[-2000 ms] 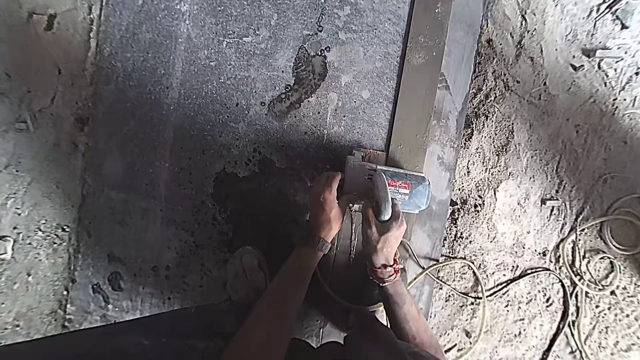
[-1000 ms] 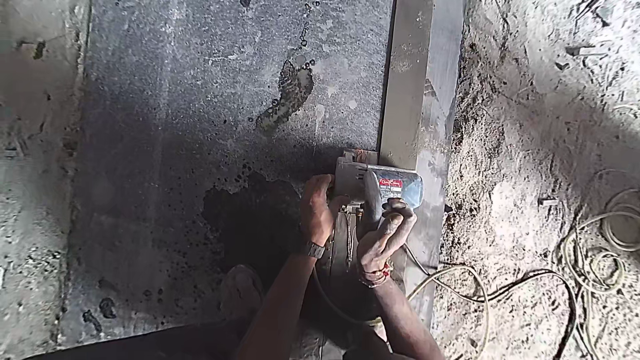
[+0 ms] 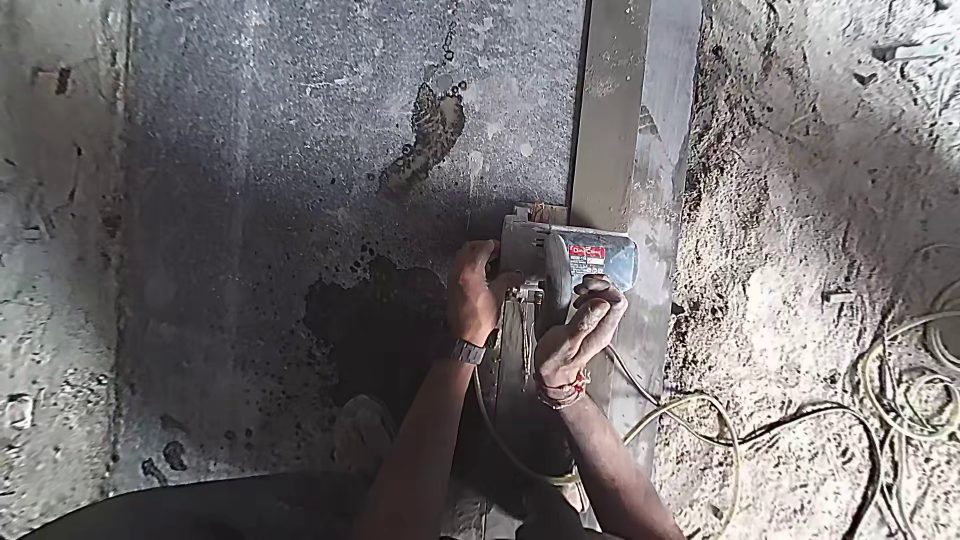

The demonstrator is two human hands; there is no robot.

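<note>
A handheld power cutter (image 3: 525, 244) with a blue motor housing and a red label lies across a long grey stone strip (image 3: 611, 112) on a dark stone slab (image 3: 300, 150). My left hand (image 3: 475, 292), with a watch at the wrist, grips the front left side of the cutter; some fingers are hidden behind it. My right hand (image 3: 581, 330), with red thread at the wrist, is at the dark rear handle, its fingers curled beside the housing. The blade cannot be seen. A thin hose and a cable run back from the tool past my right forearm.
Coils of pale hose (image 3: 874, 367) and a dark cable (image 3: 825, 409) lie on rough, dusty ground (image 3: 780, 225) at the right. A wet dark patch (image 3: 375, 322) and a wet mark (image 3: 431, 135) show on the slab. Rough ground borders the slab's left edge.
Between two seconds and one second ago, the fingers of my right hand shifted on the rear handle. Both hands stay at the cutter, which stays at about the same place on the strip.
</note>
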